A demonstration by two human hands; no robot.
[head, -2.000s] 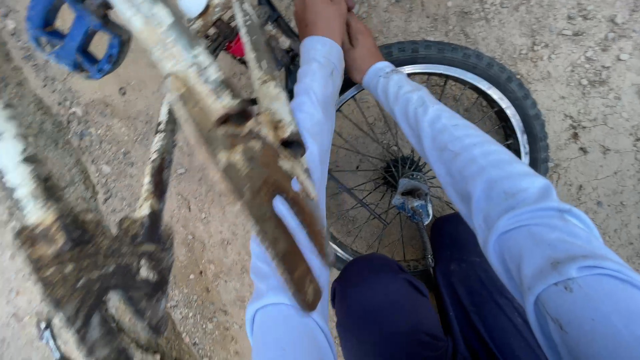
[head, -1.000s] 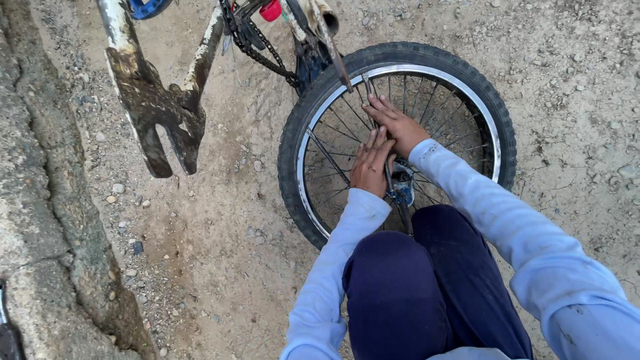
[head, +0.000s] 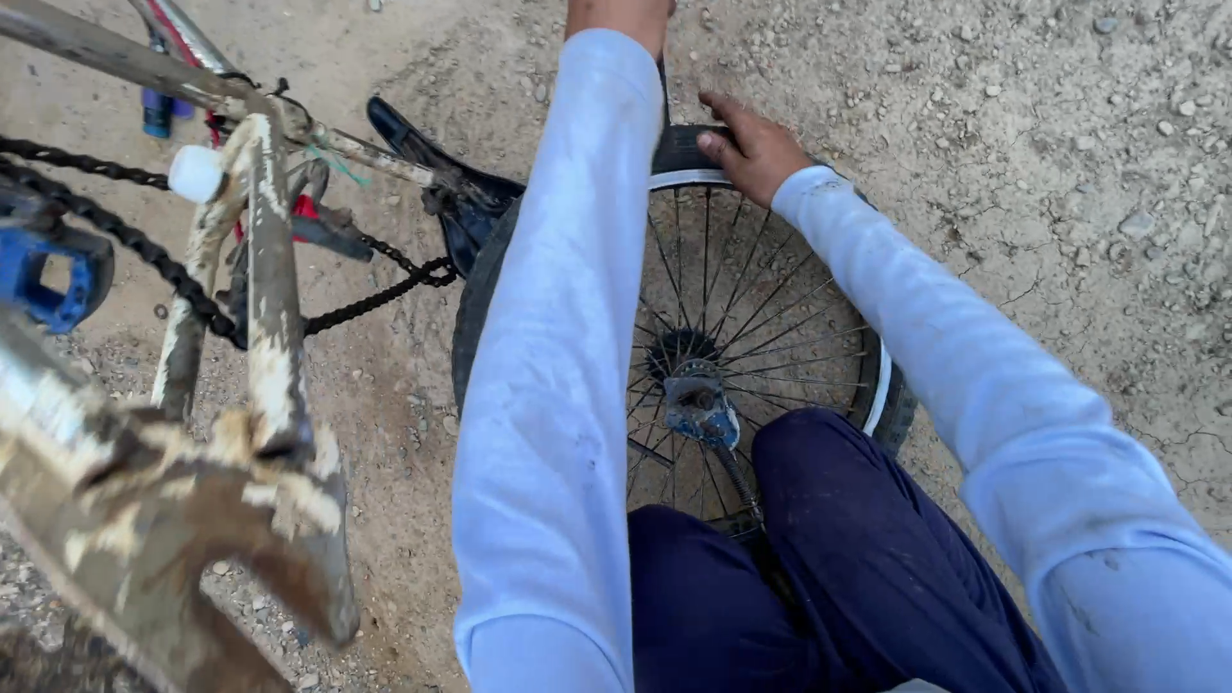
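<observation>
A spoked bicycle wheel (head: 760, 289) with a black tire (head: 481, 289) lies flat on the dirt by my knees. My right hand (head: 756, 149) rests on the tire's far edge, its thumb and forefinger spread apart. Cut by the top edge of the view, my left hand (head: 619, 19) is beyond the tire with its fingers out of sight; a dark, narrow strip runs down beside its wrist to the tire. Whether it grips that strip I cannot tell. At the hub sits a blue metal part (head: 701, 409) with a spring-like rod.
A worn bicycle frame (head: 274, 279) with peeling paint fills the left side, its slotted dropout (head: 231, 539) close to the camera. A black chain (head: 135, 241), a blue pedal (head: 53, 279) and a black saddle (head: 448, 183) are on that side. Gravelly dirt (head: 1059, 192) lies at the right.
Both hands have moved from near the hub to the far side of the wheel, and they are now apart. The view has shifted, with the frame looming larger at the left.
</observation>
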